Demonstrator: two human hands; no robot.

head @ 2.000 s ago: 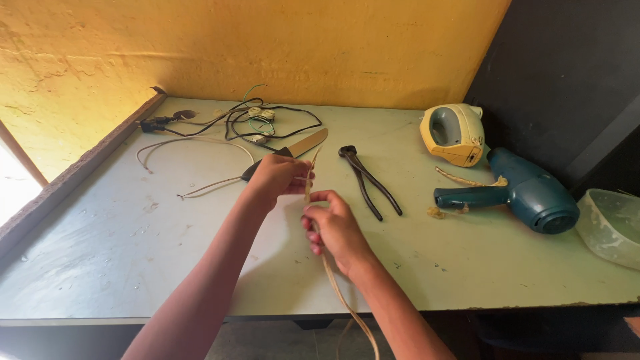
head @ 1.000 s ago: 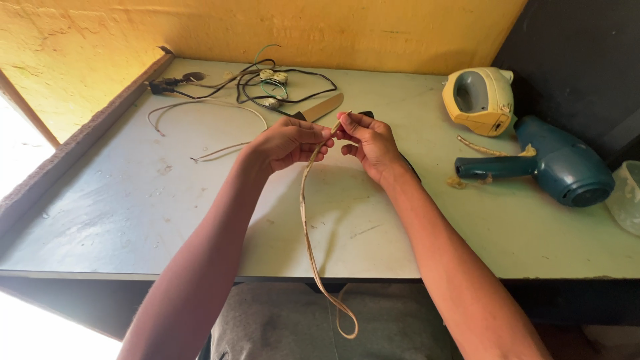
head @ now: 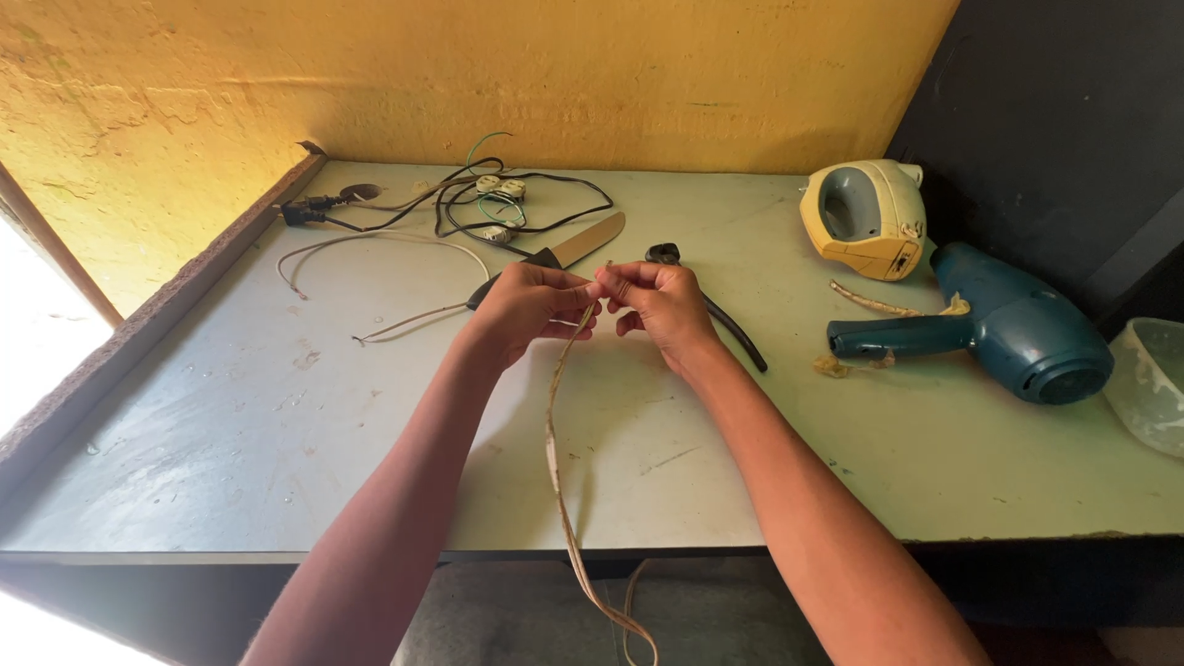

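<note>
Fingertips of my left hand (head: 536, 310) and my right hand (head: 659, 305) meet at the upper end of a beige electrical cord (head: 553, 444), pinching it between them. The cord hangs down over the table's front edge and loops below it. Behind my left hand lies a knife (head: 589, 239) with a black handle, partly covered by that hand. Beside and behind my right hand are pincers (head: 737, 333) with dark handles, partly hidden by the hand. Short pale wire (head: 416, 321) lies left of my left hand.
Black cords with plugs (head: 301, 213) and white sockets (head: 499, 188) lie tangled at the back left. On the right are a yellow iron-like appliance housing (head: 888, 222), a teal hair dryer (head: 1027, 324) and a clear plastic bowl (head: 1147, 384). A raised ledge (head: 166, 305) borders the table's left side.
Two seconds ago my right hand held the cord lower down, below my left; now both hands are side by side at its upper end. The pincers, fully visible then, are partly covered now.
</note>
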